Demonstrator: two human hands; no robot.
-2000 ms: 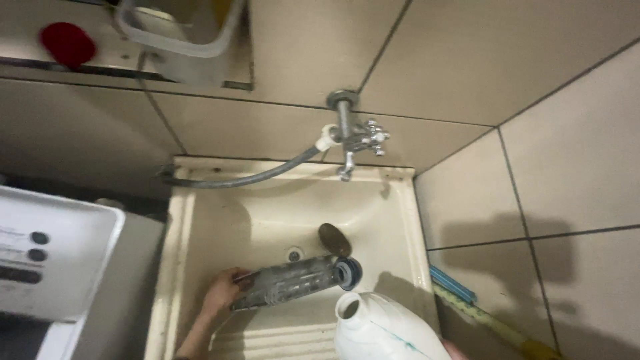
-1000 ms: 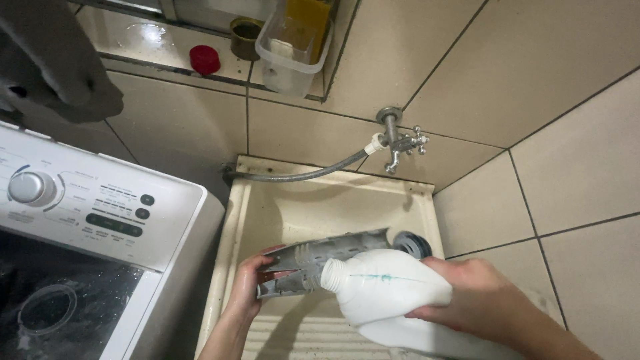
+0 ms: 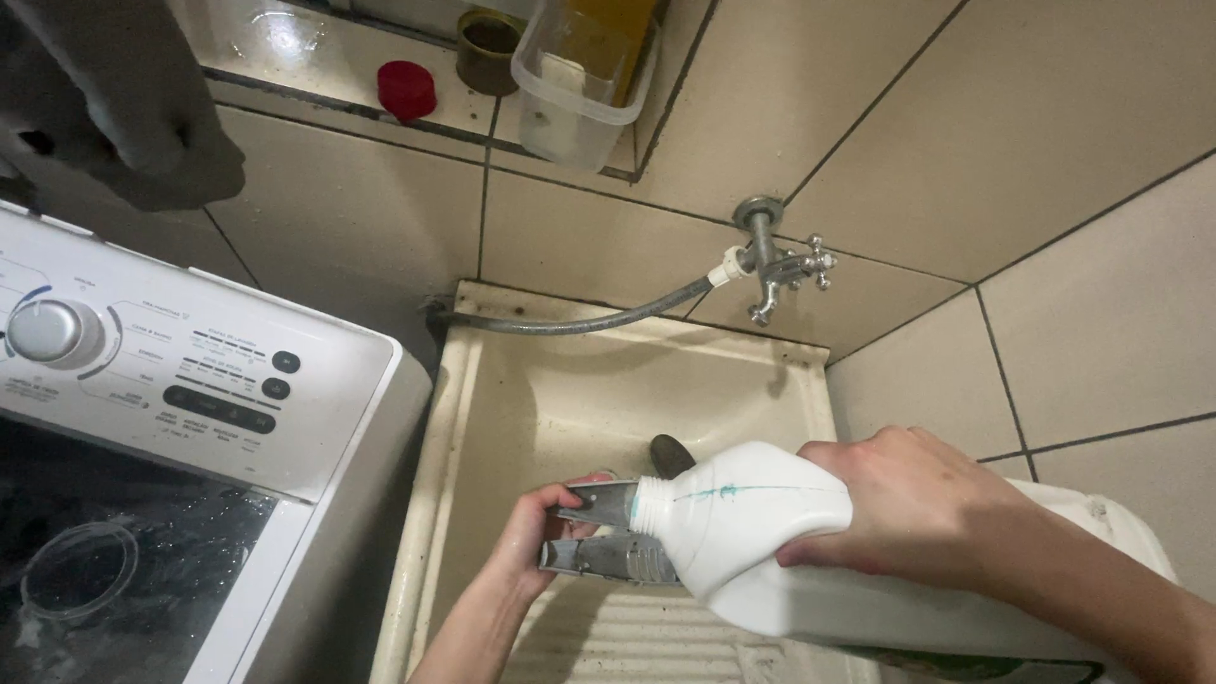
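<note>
My right hand (image 3: pixel 883 503) grips a large white plastic jug (image 3: pixel 750 532) by its handle, tilted with its uncapped mouth to the left. Blue-green liquid shows at the mouth and as a streak on the jug's shoulder. In my left hand (image 3: pixel 541 527) is a grey plastic dispenser drawer (image 3: pixel 608 559), held over the laundry sink (image 3: pixel 560 408). The jug's mouth is at the upper compartment of this drawer; the jug hides its right end. A dark oval object (image 3: pixel 672 456) lies in the basin behind the jug.
A washing machine (image 3: pixel 361 389) stands left of the sink. On the wall is a metal tap (image 3: pixel 765 261) with a grey hose (image 3: pixel 589 323). The ledge above holds a red cap (image 3: pixel 407 90), an open tin (image 3: pixel 487 52) and a clear plastic container (image 3: pixel 579 104). Grey cloth (image 3: pixel 123 114) hangs upper left.
The jug's mouth has come to the drawer, which my left hand still holds. Two seconds ago the drawer was lower in the basin and the jug's mouth was apart from it.
</note>
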